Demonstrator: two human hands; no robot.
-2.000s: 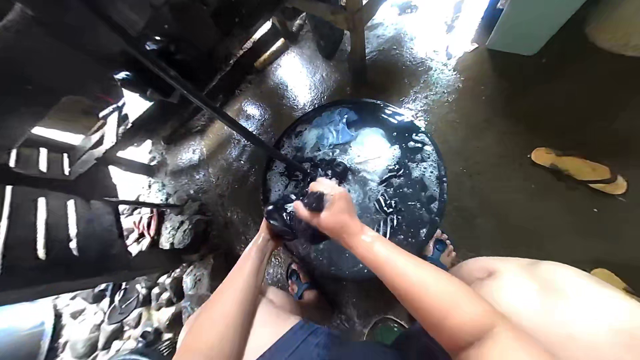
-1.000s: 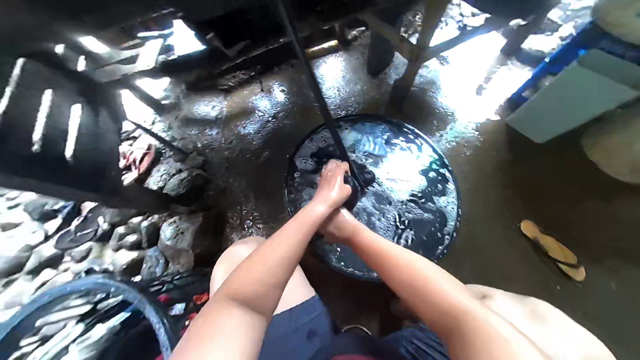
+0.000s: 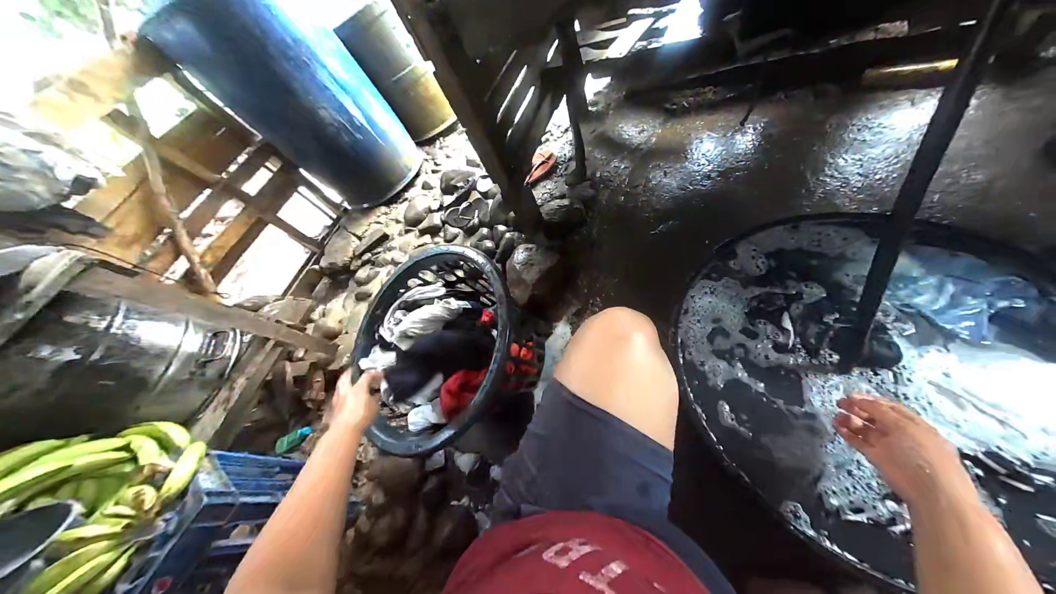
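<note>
My left hand [image 3: 356, 399] is at the left rim of a dark plastic laundry basket [image 3: 500, 330], its fingers curled over the edge; whether they grip the rim or a cloth is unclear. Inside lie white, dark and red clothes [image 3: 441, 351]. On my right, my right hand [image 3: 895, 437] hovers with fingers apart over a wide black tub [image 3: 693, 388] of soapy water. Bluish, translucent material [image 3: 961, 289] lies in the suds. A dark pole [image 3: 916, 181] slants down across the tub, and a dark wet cloth [image 3: 876, 346] sits at its lower end.
Stones [image 3: 388, 239] cover the ground around the basket. Behind stand a blue barrel [image 3: 289, 99] and a yellowish drum [image 3: 404, 82]. Green bananas [image 3: 91, 478] and a blue crate [image 3: 247, 495] are at lower left, below a metal drum [image 3: 140, 355]. An orange sandal [image 3: 541, 166] lies near a wooden post.
My hands were together at the black tub; now they are apart, the left at the basket and the right above the tub. The view has swung left.
</note>
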